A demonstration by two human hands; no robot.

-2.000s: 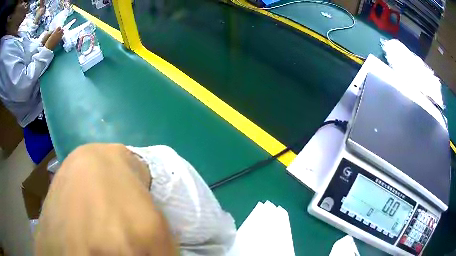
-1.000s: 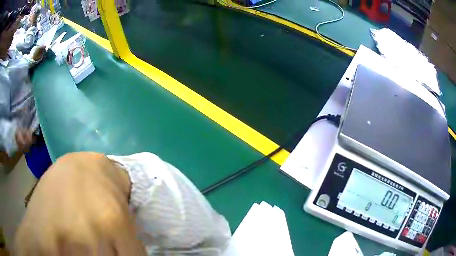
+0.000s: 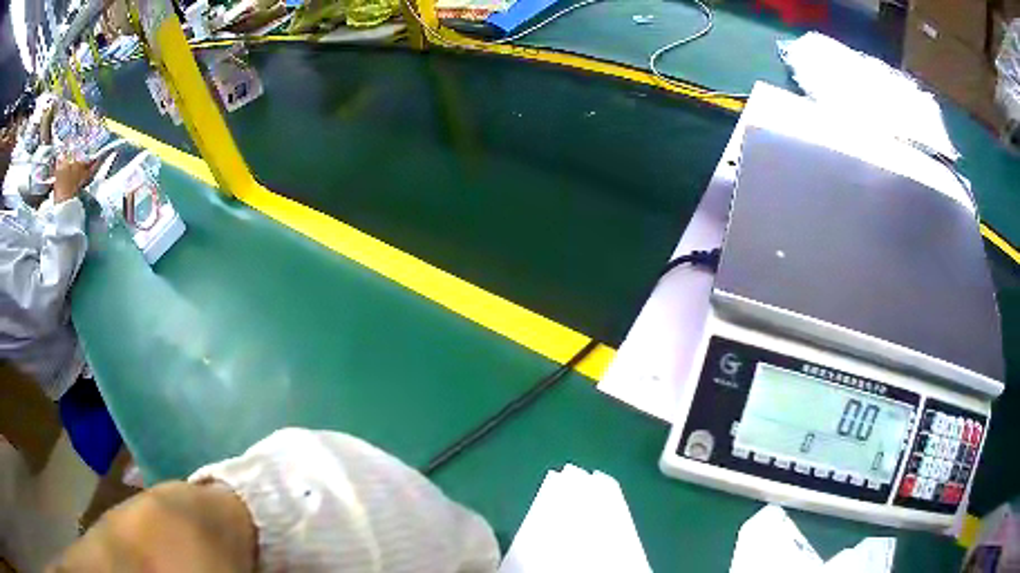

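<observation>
My left hand (image 3: 168,532) is at the bottom left, cut off by the frame edge, with a white sleeve. Its fingers are out of the picture, so what it holds is hidden. My right hand is not in view. The digital scale (image 3: 688,468) stands at the right. Its grey pan (image 3: 856,252) has no pack on it, and its display (image 3: 822,423) reads 0.0. White angular paper pieces (image 3: 579,526) lie in front of the scale, with more white pieces (image 3: 777,543) beside them. A pink-and-white pack (image 3: 998,551) is partly visible at the bottom right corner.
A black cord (image 3: 509,412) crosses the green bench (image 3: 280,358) and yellow edge (image 3: 414,276). The dark green belt (image 3: 447,157) runs behind, past a yellow post (image 3: 201,112). Left, a clear box (image 3: 154,224) stands near another person (image 3: 39,263). A white crumpled stack (image 3: 867,90) is behind the scale.
The view has turned, so the scale and bench sit further left and more shows at the back. My left hand has dropped lower and is more cut off. The display still reads 0.0.
</observation>
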